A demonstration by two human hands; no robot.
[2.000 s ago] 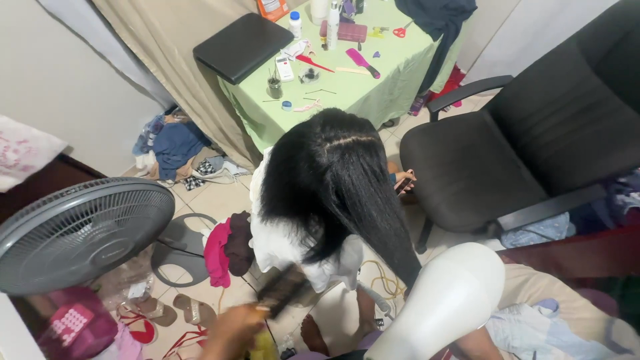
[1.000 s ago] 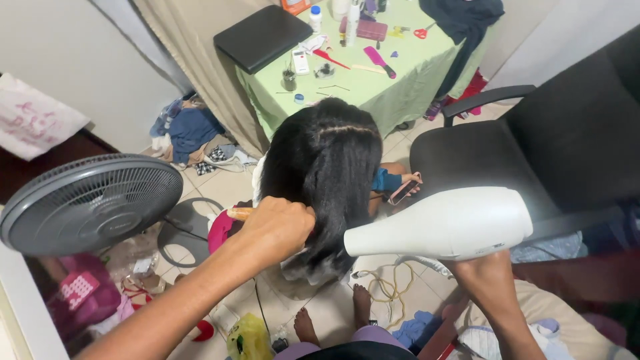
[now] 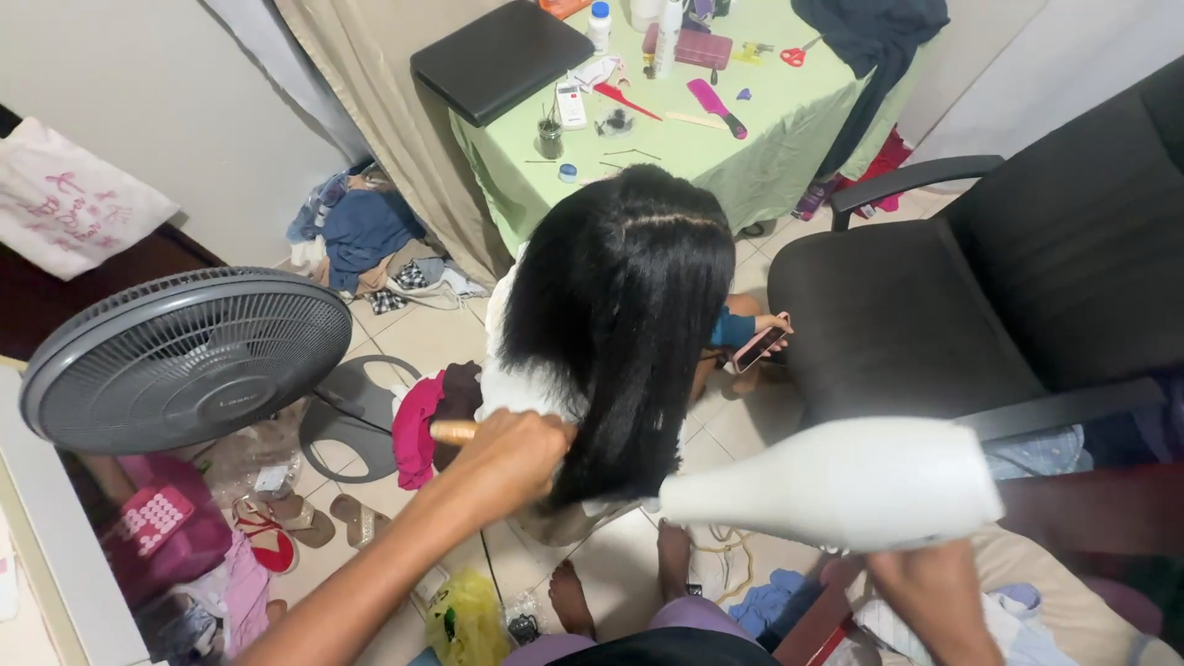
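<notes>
A seated person's long, straight black hair [image 3: 638, 342] hangs down in the middle of the view, with a parting across the crown. My left hand [image 3: 523, 453] grips a wooden-handled hairbrush [image 3: 453, 431] at the lower left of the hair; the brush head is hidden behind my hand and the strands. On the right, my right hand [image 3: 934, 583] is closed around the handle of a white hair dryer [image 3: 832, 486], whose nozzle points left at the hair ends. The seated person holds a pink-edged phone [image 3: 761, 346].
A grey fan [image 3: 190, 361] stands at the left, a black office chair [image 3: 902, 314] at the right. Behind the person, a table with a green cloth [image 3: 786, 139] bears a magenta comb [image 3: 717, 106], scissors [image 3: 799, 52] and bottles. Clothes and sandals lie on the tiled floor.
My left hand, a blur with the brush low in the view two seconds ago, is now beside the hair ends. The dryer has turned from slanting to nearly level, its nozzle toward the hair.
</notes>
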